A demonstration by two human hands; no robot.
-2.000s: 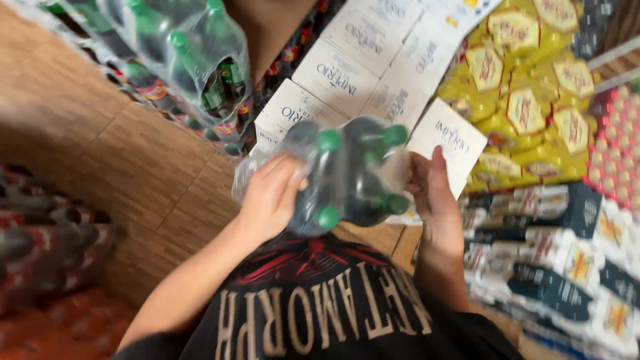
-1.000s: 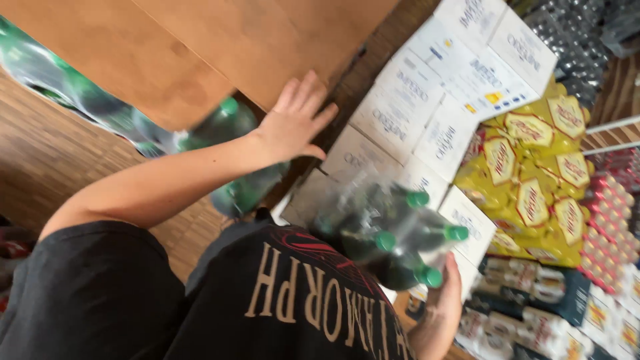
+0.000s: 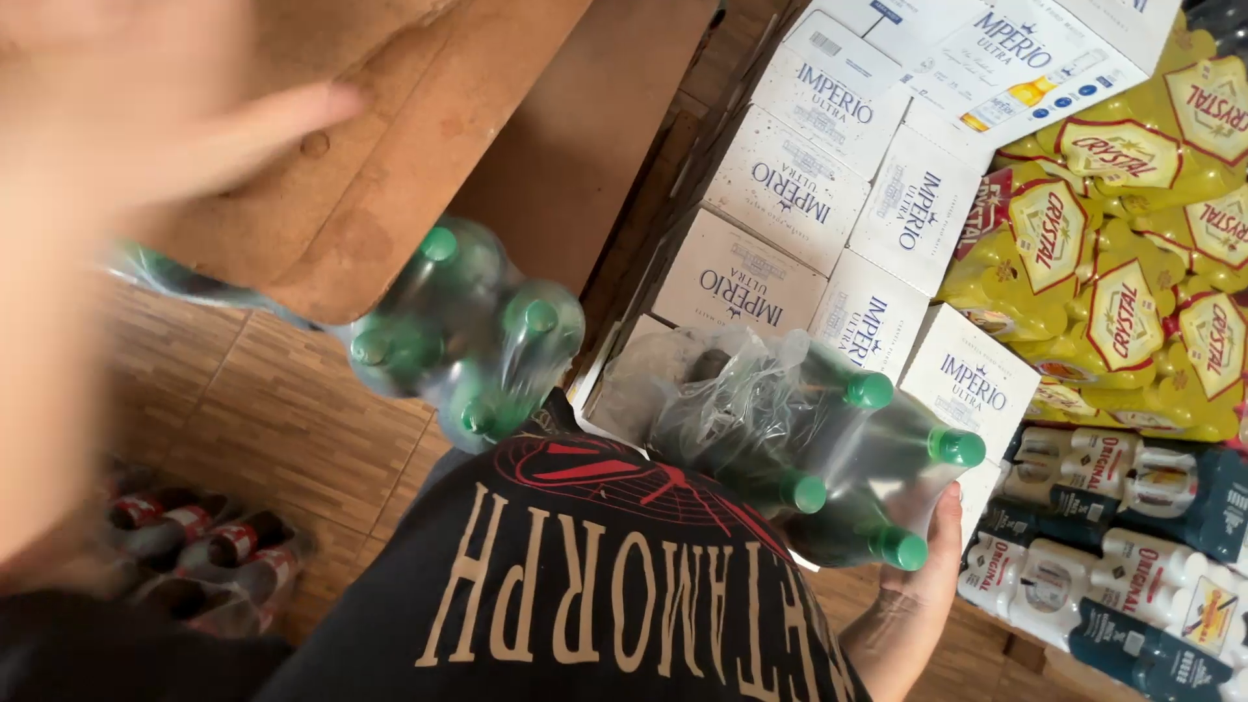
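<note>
A plastic-wrapped pack of bottles with green caps [image 3: 790,439] lies tilted in front of my torso, over the white boxes. My right hand [image 3: 921,575] holds it at the capped end. My left hand [image 3: 185,127], large and blurred at the upper left, is over a brown cardboard sheet [image 3: 390,127]; whether it touches the sheet I cannot tell, and its thumb points right. Below the sheet's corner shows another wrapped pack with green caps [image 3: 478,331], partly covered by the cardboard.
White beer cartons [image 3: 780,195] are stacked along the right, beside yellow wrapped can packs [image 3: 1121,263] and white and dark blue can packs [image 3: 1102,526]. Wrapped bottles with red labels [image 3: 214,546] stand on the tiled floor [image 3: 292,390] at lower left.
My left hand has left the held pack and moved left over the cardboard. The pack has swung to the right with my right hand. The view has shifted toward the cardboard.
</note>
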